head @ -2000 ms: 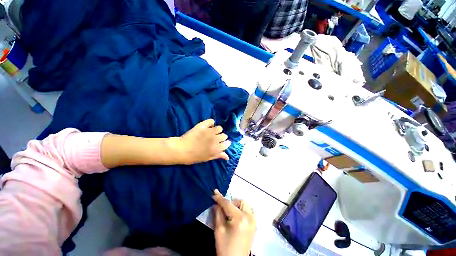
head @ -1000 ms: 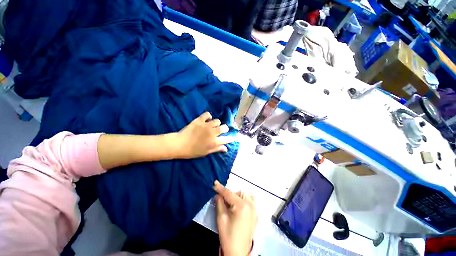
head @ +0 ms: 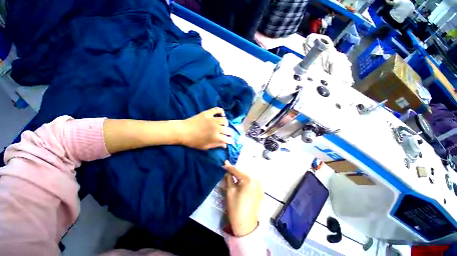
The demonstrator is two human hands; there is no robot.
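Note:
Dark blue fabric (head: 145,95) lies in a large heap left of the sewing machine (head: 346,135) and hangs over the table's near edge. Its right edge is bright blue under the lamp beside the presser foot (head: 254,131). My left hand (head: 208,130) presses flat on the fabric just left of the needle area, fingers slightly bent. My right hand (head: 242,192) pinches the fabric's edge between thumb and finger, nearer to me. The needle tip is too small to make out.
A smartphone (head: 302,209) lies on the white table (head: 200,212) under the machine arm, with a small dark item (head: 333,230) beside it. Behind stand a carton (head: 393,85), a blue crate (head: 373,57) and a person in a plaid garment (head: 284,17). Light cloth (head: 338,60) lies behind the machine head.
My right hand has moved up along the fabric edge towards the needle. My left hand stays on the fabric near the needle. The fabric edge beside the presser foot has shifted, and the view has moved slightly.

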